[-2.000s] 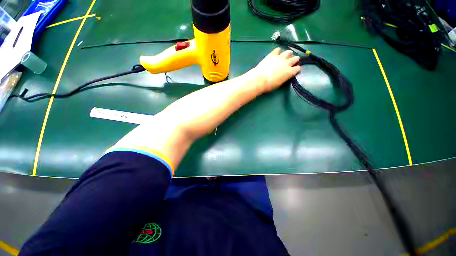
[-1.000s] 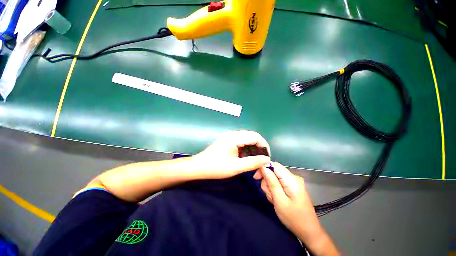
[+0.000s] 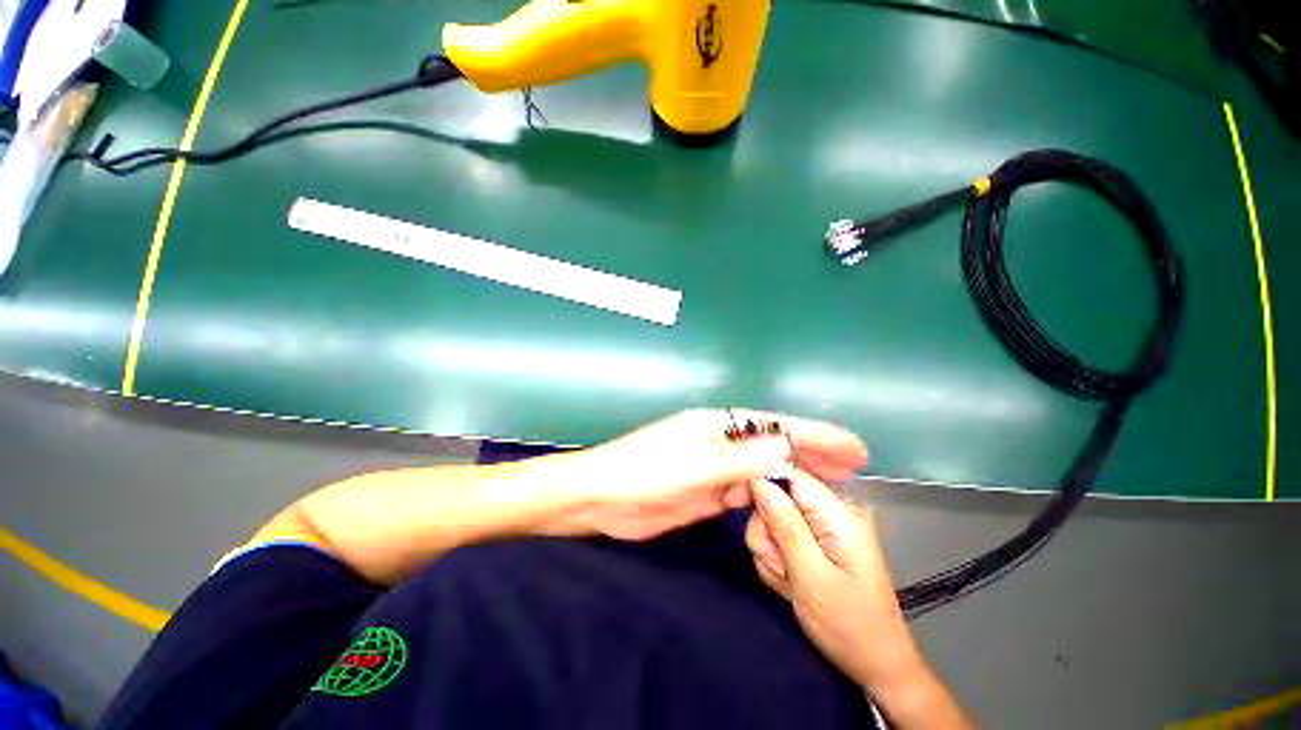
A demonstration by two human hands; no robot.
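My left hand point(image 3: 671, 471) is near the bench's front edge, closed around dark wire ends point(image 3: 753, 428) that show as short tips above its fingers. My right hand point(image 3: 835, 571) touches it from the right, pinching a tiny dark and white piece point(image 3: 778, 481) at its fingertips; I cannot tell what it is. The black wire bundle point(image 3: 1077, 485) runs from behind my right hand over the bench edge to a coil point(image 3: 1170, 285) with a yellow tie point(image 3: 982, 186). Its other end has silvery-white tips point(image 3: 846, 241) on the bench.
A yellow heat gun point(image 3: 699, 72) stands at the back, its black cord point(image 3: 300, 121) running left. A steel ruler point(image 3: 485, 260) lies in the middle of the green bench point(image 3: 428, 342). A pale roll point(image 3: 131, 54) and a plastic bag point(image 3: 36, 157) are at the far left.
Both hands came together at the bench edge after my left hand left the coil. In the last second, my left fingers spread somewhat and only short dark tips show. The view has shifted slightly.
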